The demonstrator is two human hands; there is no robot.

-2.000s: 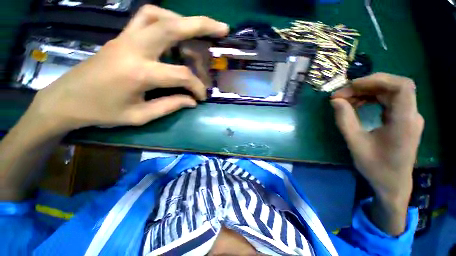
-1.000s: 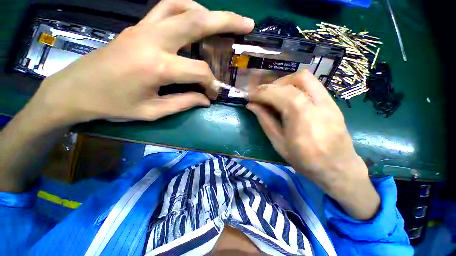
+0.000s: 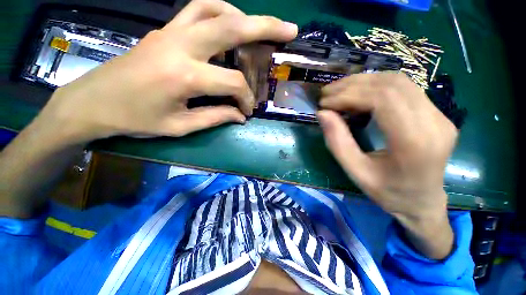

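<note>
A phone frame [image 3: 294, 98] lies open side up over the green bench, with a silvery recess and a small orange tab [image 3: 281, 71] inside. My left hand [image 3: 144, 80] is shut on its left end, with thumb and fingers on opposite edges. My right hand [image 3: 398, 132] is over the frame's right part, thumb and index fingertips close together at the lower edge and blurred. Whether they hold a small part cannot be told. A pile of thin gold strips [image 3: 398, 49] lies behind my right hand, which hides part of it.
A black tray [image 3: 29, 57] with another phone frame [image 3: 75, 57] is at the left. Black heaps lie left [image 3: 323, 31] and right [image 3: 447, 98] of the gold pile. Tweezers [image 3: 459, 34] and a blue box edge [image 3: 404, 3] are at the upper right.
My right hand came from the gold pile to the frame's lower left edge, then moved right along it. The whitish sliver seen at the fingertips one second ago is no longer visible there.
</note>
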